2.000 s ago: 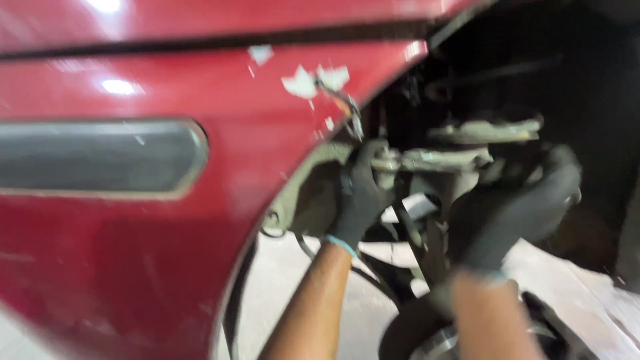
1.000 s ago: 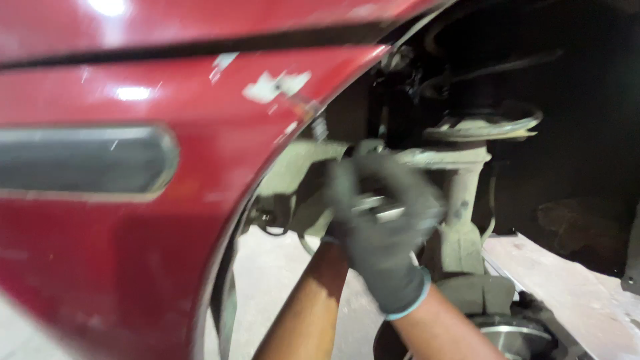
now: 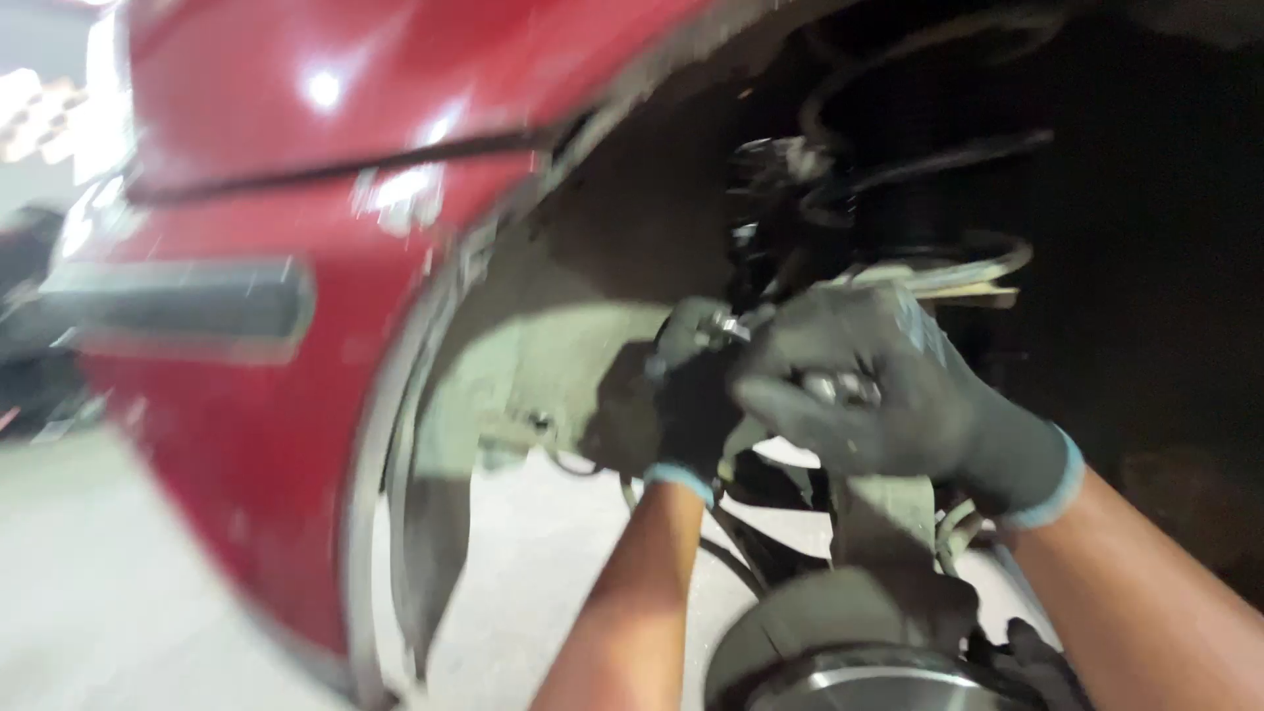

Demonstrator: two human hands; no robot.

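Note:
Both my hands wear black gloves with light blue cuffs and work inside the wheel well of a red car. My left hand (image 3: 696, 385) is at the centre, its fingers curled near a small shiny metal piece (image 3: 729, 326); its grip is partly hidden. Close on its right, my right hand (image 3: 859, 380) is closed around a metal tool or part (image 3: 839, 387), blurred, its kind not clear. The coil spring's lower seat (image 3: 953, 276) is just above and behind my right hand. Below it runs the suspension strut (image 3: 884, 513).
The red fender (image 3: 247, 425) with its dark side trim strip (image 3: 188, 308) and chipped paint curves along the left. A brake disc (image 3: 879, 686) and its backing plate stand at the bottom. A cable (image 3: 726, 563) hangs below my left hand. The dark wheel-well liner (image 3: 1155, 296) fills the right.
My right hand was at the right of the strut two seconds ago, then crossed in front of my left hand; it is now at its right. The view has shifted.

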